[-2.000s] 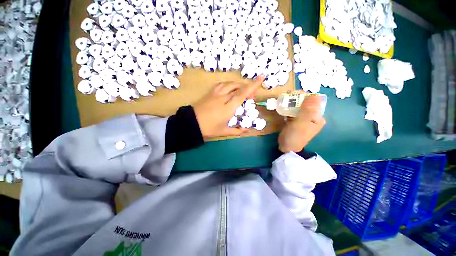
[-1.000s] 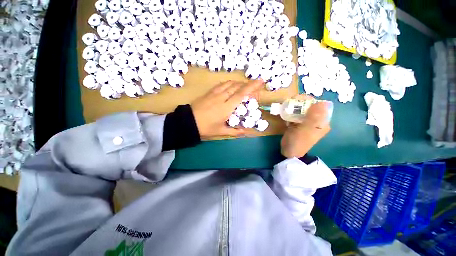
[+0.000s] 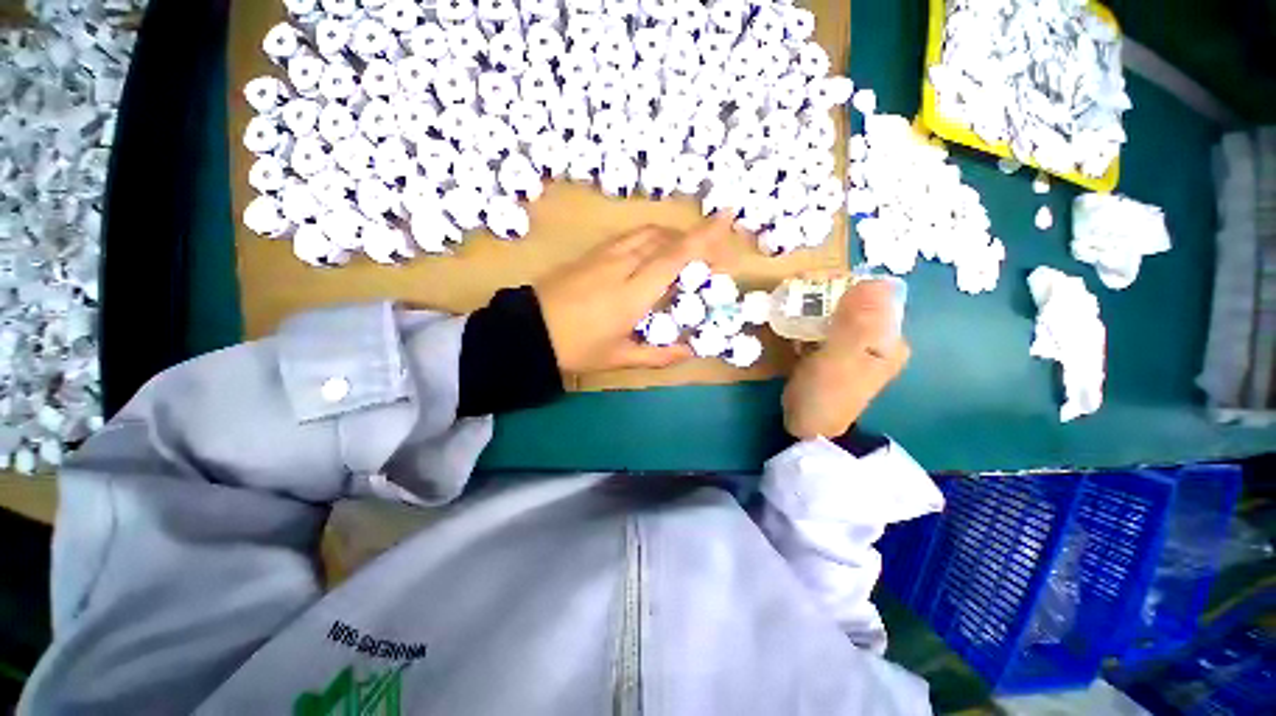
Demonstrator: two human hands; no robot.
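Observation:
My left hand (image 3: pixel 609 305) rests on the brown cardboard sheet (image 3: pixel 406 291), its fingers curved around the left side of a small cluster of white housings (image 3: pixel 708 319). Whether it grips them I cannot tell. My right hand (image 3: pixel 849 361) holds the clear glue bottle (image 3: pixel 812 305) on its side, with the nozzle pointing left over the cluster. The nozzle tip is hard to make out against the white parts. Many more white housings (image 3: pixel 462 112) stand in rows on the cardboard behind my hands.
A loose heap of white caps (image 3: pixel 917 196) lies right of the cardboard. A yellow tray (image 3: pixel 966 136) of white pieces stands behind it. Crumpled tissues (image 3: pixel 1069 340) lie at right. A large tray of jumbled parts (image 3: pixel 53 224) is at far left. Blue baskets (image 3: pixel 1001 560) sit below the bench.
The bottle's nozzle has moved left over the cluster, and its green tip no longer shows clearly. My left hand stays beside the housings. The whole view has shifted slightly.

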